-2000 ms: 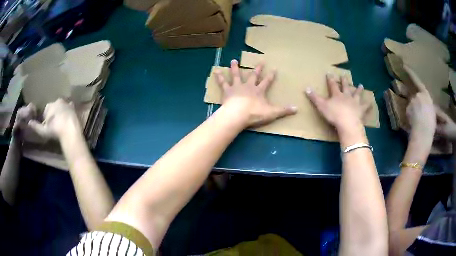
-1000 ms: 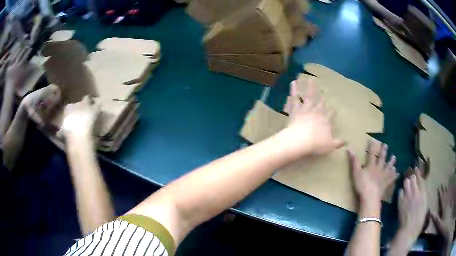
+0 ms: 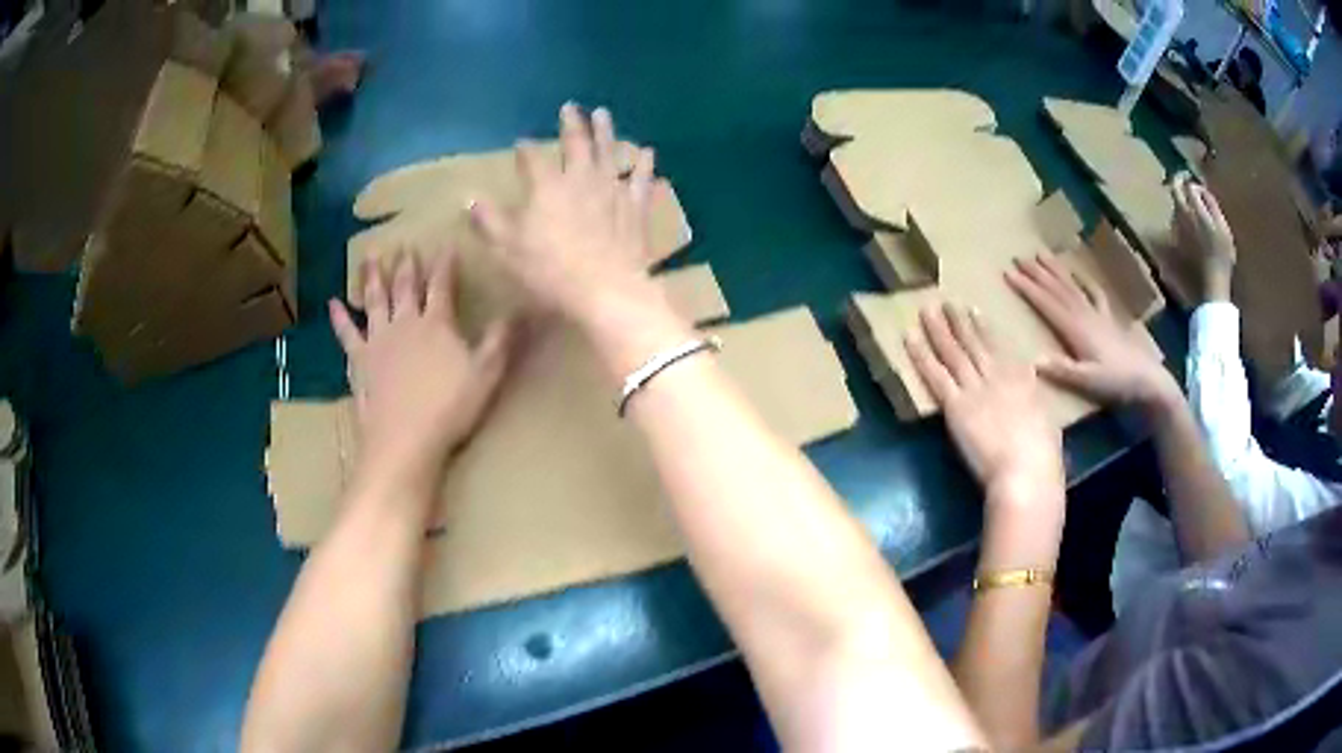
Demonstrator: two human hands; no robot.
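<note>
A box blank [image 3: 552,471] lies flat on the dark green table in front of me, its rounded lobes at the far end and side tabs at left and right. My left hand [image 3: 412,353] rests on the blank's left part with its fingers spread. My right hand [image 3: 574,221] is spread over the far part of the blank, near the lid panel, and covers some of it. Neither hand grips anything. The front edge of the blank lies near the table edge.
A pile of finished boxes [image 3: 192,221] leans at upper left. Another worker on the right presses both hands on a stack of blanks [image 3: 920,177]. Further right is another person's white sleeve [image 3: 1222,397]. Layered cardboard edges [image 3: 33,589] show at far left.
The view has turned right and shifted. My right hand has moved from the blank's near right side to its far part. My left hand is still spread on the left part.
</note>
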